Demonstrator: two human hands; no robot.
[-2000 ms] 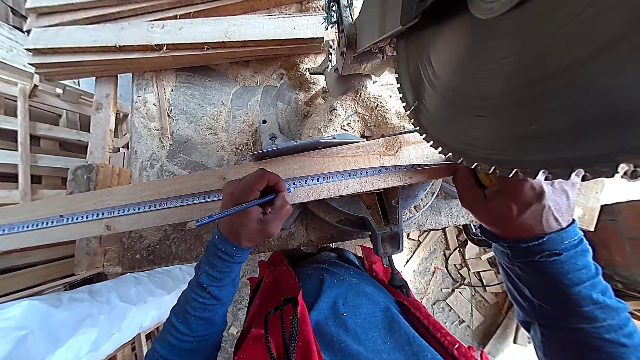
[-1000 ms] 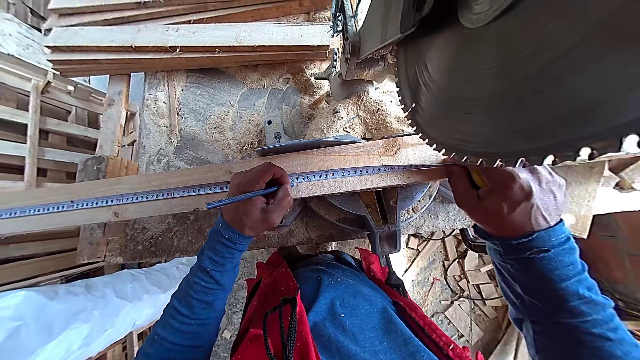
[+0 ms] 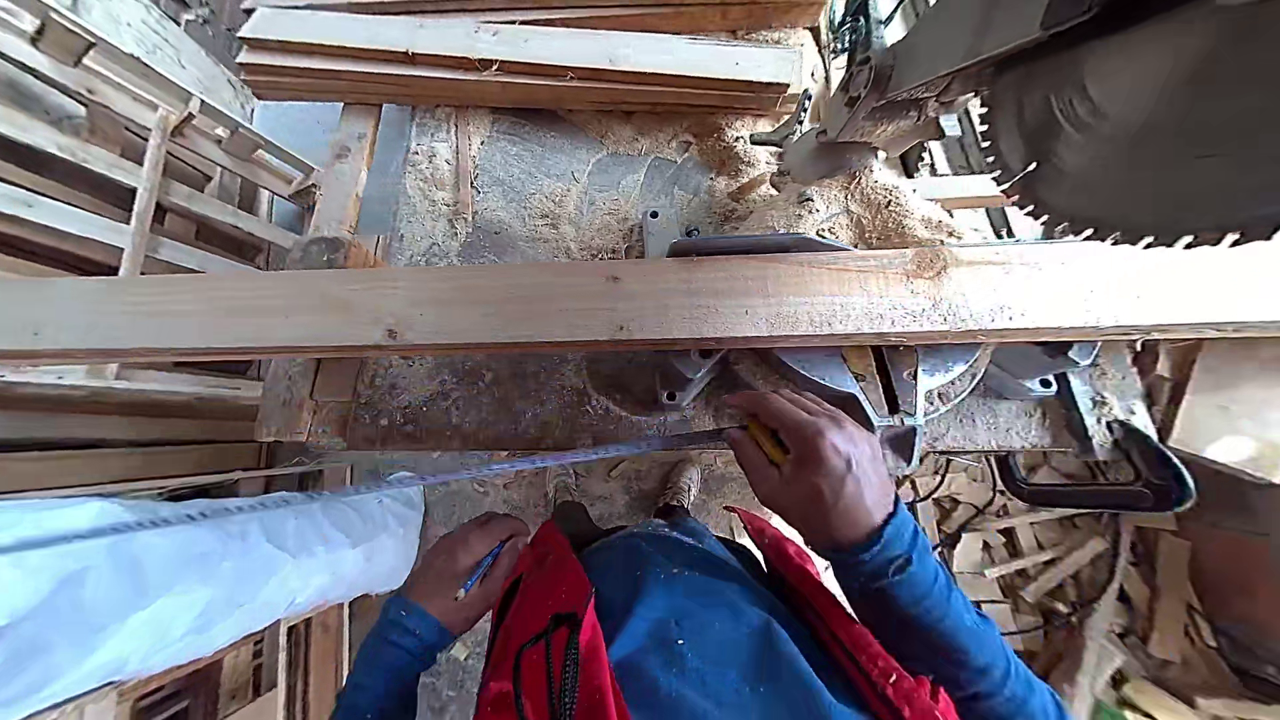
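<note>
A long wooden board [image 3: 560, 305] lies across the miter saw's base [image 3: 830, 375], under the toothed circular saw blade [image 3: 1140, 130] at the upper right. Below the board, my right hand [image 3: 815, 465] is closed on a yellow tape measure [image 3: 766, 440]. Its blade, blurred, stretches left over the white wrapped bundle, off the board. At the lower left, beside the red jacket, my left hand [image 3: 470, 570] holds a blue pencil [image 3: 482, 570] and does not touch the board.
Stacked planks [image 3: 520, 55] lie at the back of the sawdust-covered bench [image 3: 520, 190]. Slatted wooden frames [image 3: 130, 190] stand at the left, above a white wrapped bundle [image 3: 250, 560]. A black clamp [image 3: 1110, 485] sits at the bench's right, over wood offcuts [image 3: 1040, 570].
Both hands have left the board and moved down towards my body, the left with the pencil, the right with the tape measure. The tape no longer lies on the board.
</note>
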